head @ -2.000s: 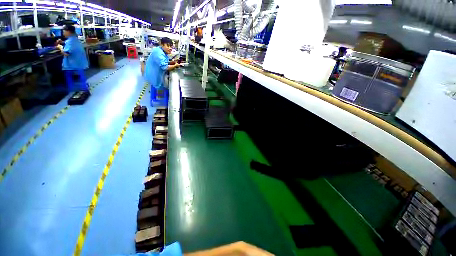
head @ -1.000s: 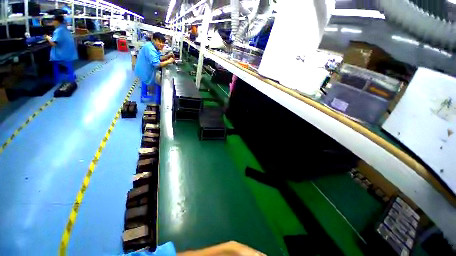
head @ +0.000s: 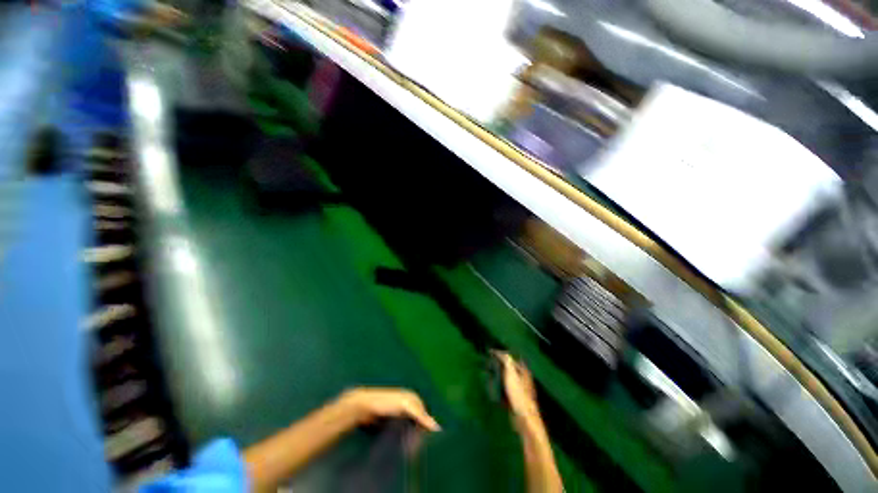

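Observation:
The picture is strongly blurred. My left hand (head: pixel 390 404) reaches in from the bottom left, its fingers bent over the upper edge of a dark grey block (head: pixel 375 460), which the bottom edge partly cuts off. It looks gripped there, over the green surface (head: pixel 298 327). My right hand (head: pixel 518 385) is to its right, pointing away from me. A small dark item (head: pixel 495 374) shows at its fingertips; blur hides what it is.
Blurred dark trays (head: pixel 214 130) stand farther up the green surface. A row of brown and black blocks (head: pixel 117 327) runs on the left. A white-edged shelf (head: pixel 587 226) crosses the right, above a parts tray (head: pixel 589 323). A dark strip (head: pixel 404 279) lies mid-bench.
The view has swung right and down. My left hand, earlier cut off at the bottom edge, now shows more fully with the dark block. My right hand has come into view.

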